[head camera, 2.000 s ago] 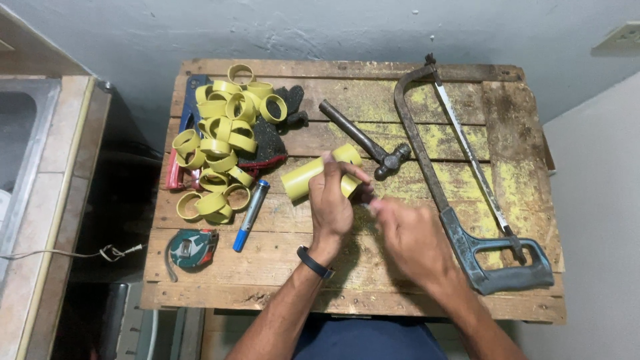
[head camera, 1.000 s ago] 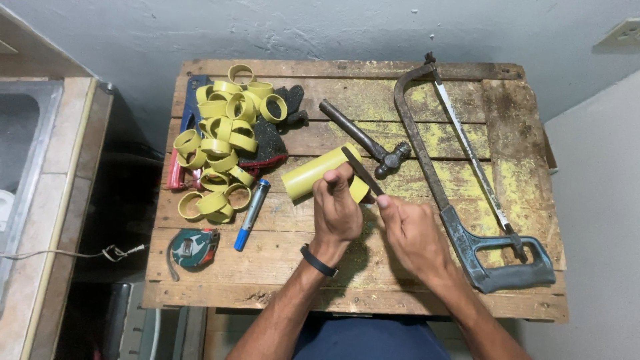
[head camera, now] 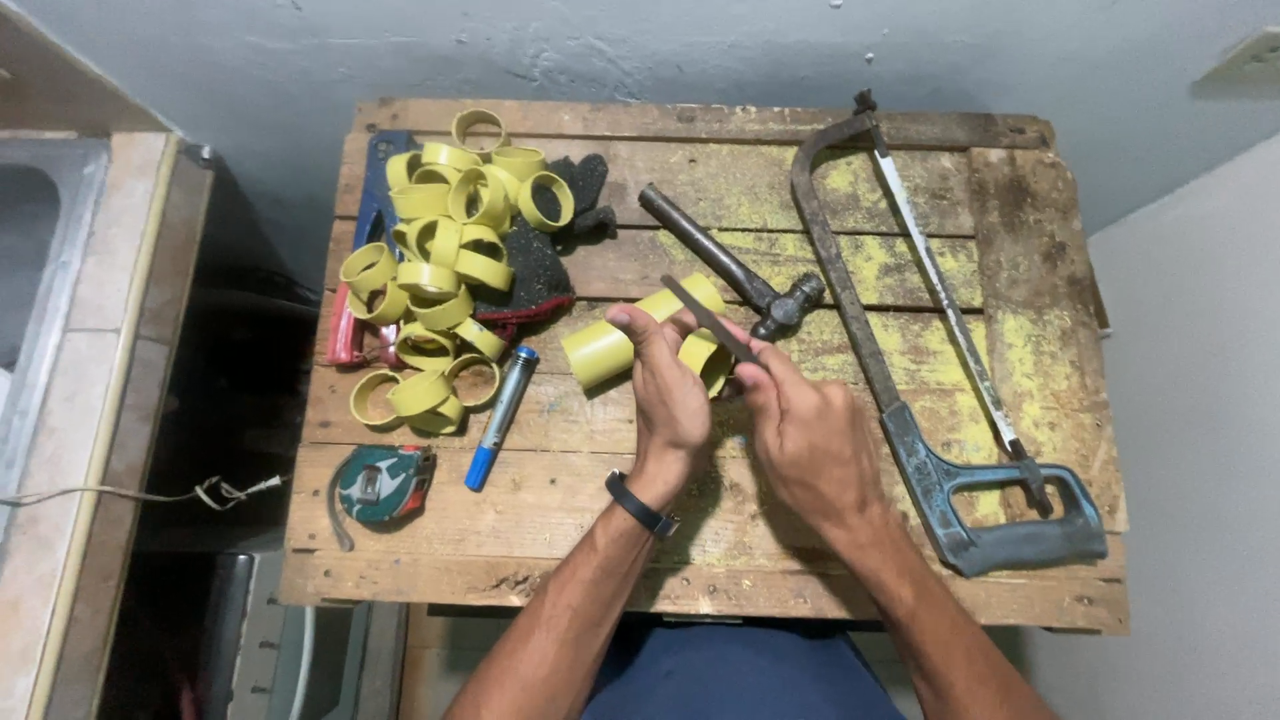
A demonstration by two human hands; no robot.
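My left hand (head camera: pixel 672 385) holds a short yellow plastic pipe ring (head camera: pixel 708 362) between thumb and fingers. In my right hand (head camera: pixel 815 425) is a thin dark metal file or blade (head camera: pixel 708 318), its strip slanting up and left over the ring. Just behind my left hand a longer yellow plastic pipe (head camera: pixel 605 352) lies on the wooden table. A ball-peen hammer (head camera: pixel 715 248) rests beyond both hands, its head near the pipe's far end. To the right lies a hacksaw (head camera: pixel 850 280) with a blue-grey handle.
Many yellow pipe rings (head camera: pixel 430 280) are heaped at the left on a dark glove (head camera: pixel 530 270). A blue-capped marker (head camera: pixel 502 418) and a tape measure (head camera: pixel 383 487) lie nearer me. Yellow dust coats the planks of the wooden table (head camera: pixel 560 560). A sink (head camera: pixel 75 230) stands at the far left.
The thin dark tool, mostly hidden by my hands two seconds ago, now shows clearly above the ring. My left hand has turned, so the ring's opening is in view.
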